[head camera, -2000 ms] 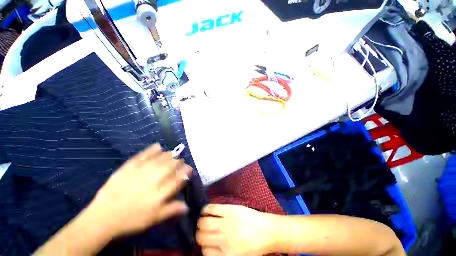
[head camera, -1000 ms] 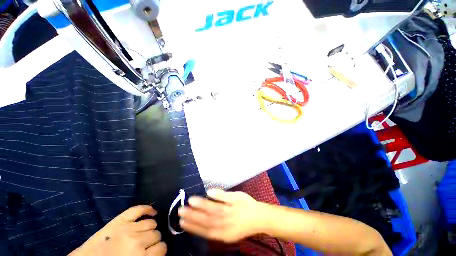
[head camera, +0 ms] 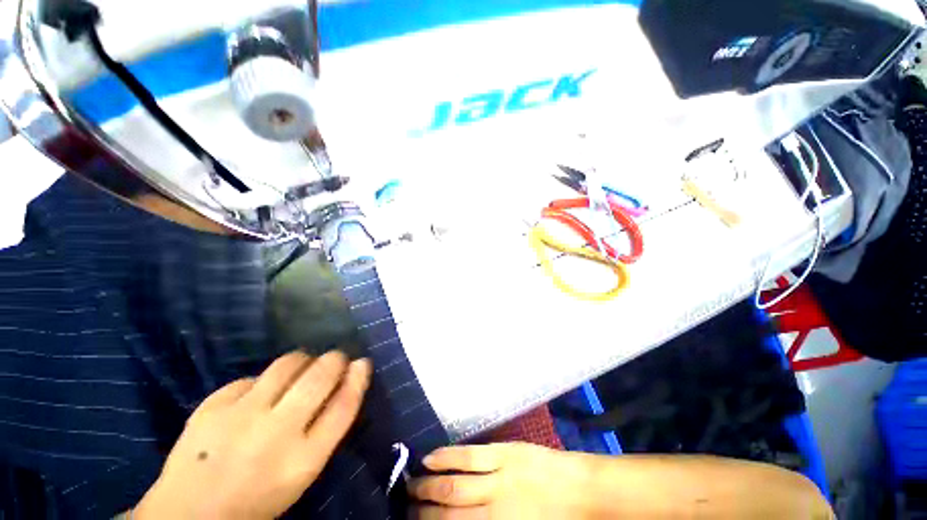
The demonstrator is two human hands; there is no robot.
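The dark pinstripe fabric (head camera: pixel 112 305) covers the left of the table, with a plain dark grey-green area (head camera: pixel 310 303) beside the stripes. A narrow pinstripe band (head camera: pixel 391 355) runs from the presser foot area toward me. My left hand (head camera: pixel 269 432) lies flat on the fabric below the needle area, holding nothing visible. My right hand (head camera: pixel 483 485) is at the bottom with fingers curled at the band's near right edge; its fingertips are partly hidden. A thin white loop (head camera: pixel 398 465) lies between the hands. The presser foot itself is not clear.
The white sewing machine (head camera: pixel 407 61) stands across the top. Scissors with red and yellow handles (head camera: pixel 600 236) lie on the white table (head camera: pixel 498 345) to the right, beside thin pens (head camera: pixel 622 200). A white cable (head camera: pixel 813 254) hangs at the table's right end. Blue bins are below.
My left hand has moved up onto the fabric nearer the needle area. My right hand has moved from the white loop down to the band's edge. The machine appears lower in view.
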